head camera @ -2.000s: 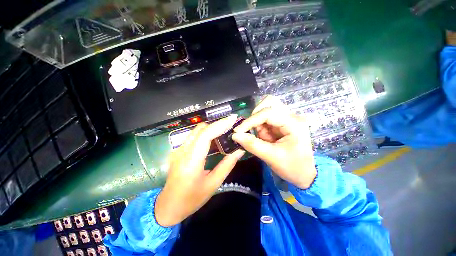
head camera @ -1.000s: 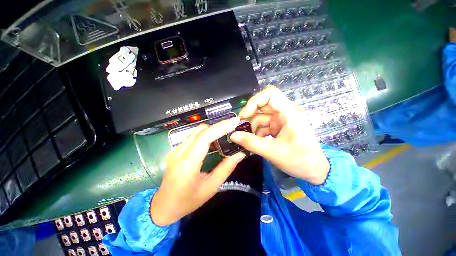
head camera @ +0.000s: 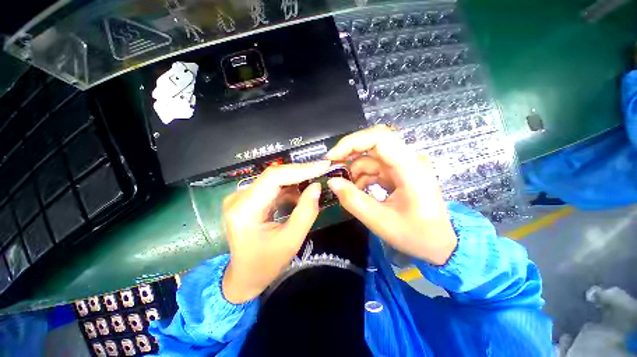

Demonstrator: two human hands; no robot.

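A small dark watch case (head camera: 327, 196) is held between my two hands, just in front of the black box. My left hand (head camera: 269, 226) grips its left side, fingers along the far edge and thumb on its face. My right hand (head camera: 398, 199) grips its right side, with the thumb tip on its face near the left thumb. The fingers hide most of the case, and no separate small part can be made out. The black heating fixture (head camera: 255, 118) lies beyond the hands, with a watch-shaped piece or recess (head camera: 244, 69) on its top.
A clear blister tray (head camera: 433, 104) lies right of the box. A black compartment tray (head camera: 56, 174) is at left, a clear guard (head camera: 140, 38) above. White crumpled pieces (head camera: 174, 92) lie on the box. A parts tray (head camera: 119, 324) is lower left. A blue sleeve (head camera: 587, 178) shows at right.
My left thumb has moved up from the near edge of the case onto its face, beside my right thumb. The case now looks tilted and more covered by the fingers.
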